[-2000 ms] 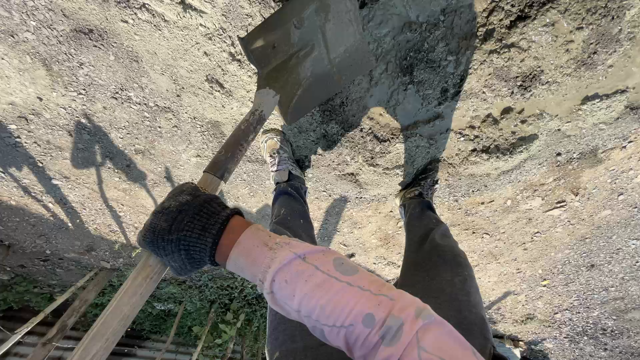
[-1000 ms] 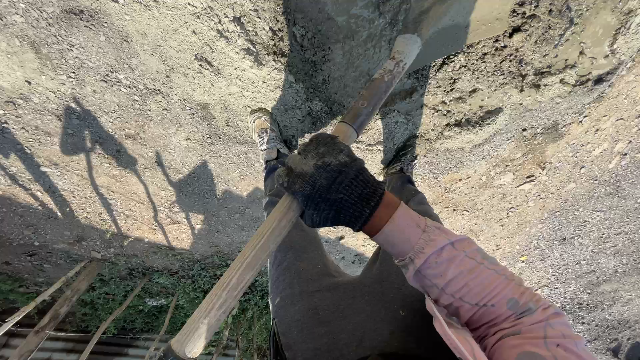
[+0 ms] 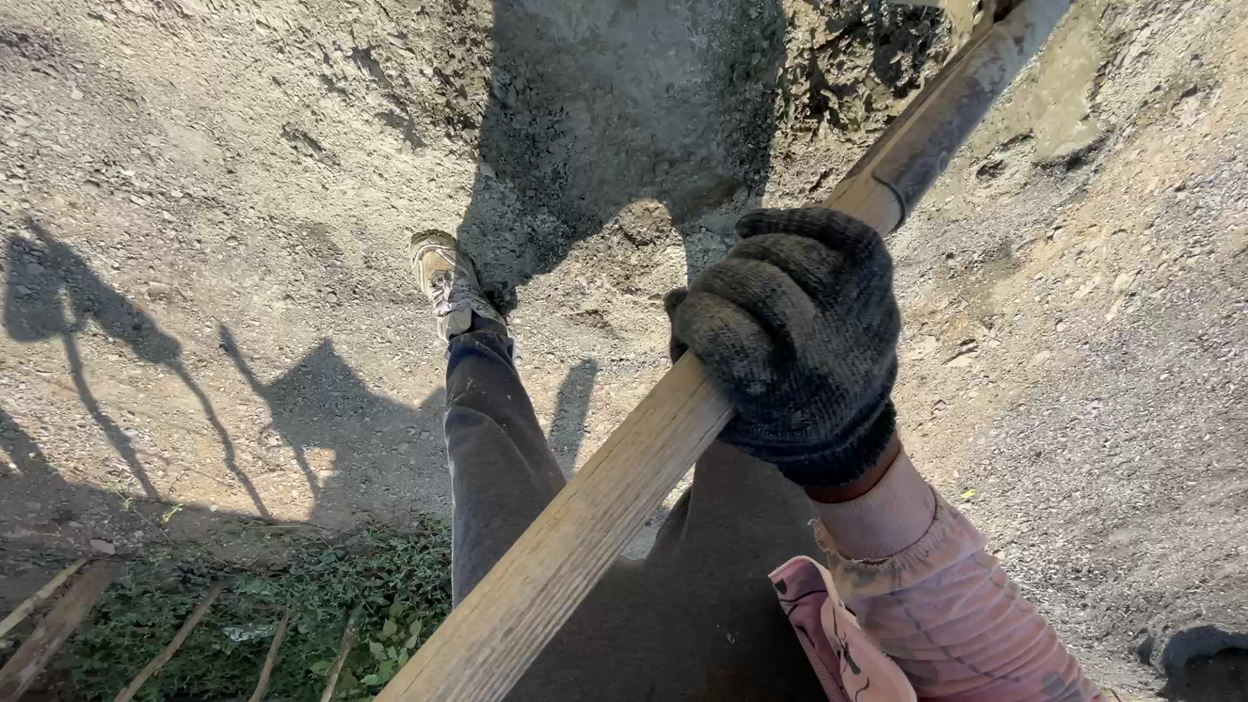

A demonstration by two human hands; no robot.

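Note:
My right hand [image 3: 795, 346], in a dark knitted glove, is closed around the wooden handle [image 3: 585, 507] of a shovel. The handle slants from the bottom centre to the upper right, where a metal socket [image 3: 936, 127] sleeves it. The shovel's blade lies outside the view at the top right. Wet grey mud [image 3: 1058, 102] shows beside the socket. A pink sleeve [image 3: 965, 614] covers the arm above the glove. My left hand is not in view.
My shoe [image 3: 447, 283] stands on gravelly ground [image 3: 244, 195]. Green plants [image 3: 292, 595] and wooden sticks [image 3: 58, 624] edge the lower left. Shadows of tools fall on the left. A dark round object [image 3: 1204, 658] is at the lower right.
My right hand has moved to the right with the shovel handle in it. The blade, seen at the top two seconds ago, has passed out of view at the upper right.

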